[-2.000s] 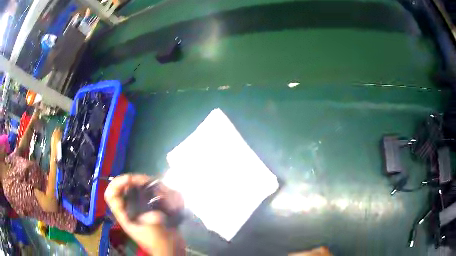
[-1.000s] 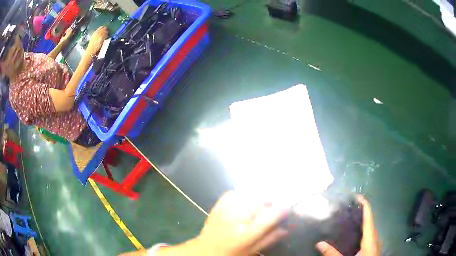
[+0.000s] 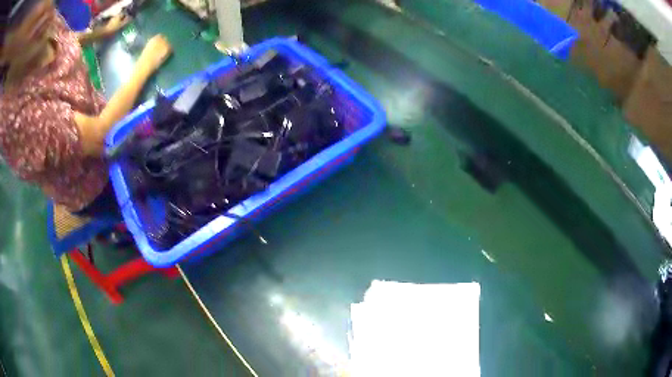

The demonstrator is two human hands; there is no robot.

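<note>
Neither of my hands is in the picture. The blue basket (image 3: pixel 317 173) stands at the left centre, filled with a heap of black power adapters (image 3: pixel 254 158) and tangled cords. One cord end hangs over its near rim. The white sheets (image 3: pixel 420 331) lie on the green tabletop (image 3: pixel 324 250) at the bottom centre, glaring bright and cut off by the lower edge.
A person (image 3: pixel 51 118) in a patterned top sits left of the basket, one arm beside its rim. Red stool legs (image 3: pixel 121 276) show below. A dark adapter (image 3: pixel 483 169) lies on the conveyor belt (image 3: pixel 457 202). A blue bin (image 3: pixel 534 26) is at the upper right.
The view has swung left, so the basket now sits nearer the centre and the sheets are lower. My hands and the dark item they held have left the picture. The adapters at right are out of view.
</note>
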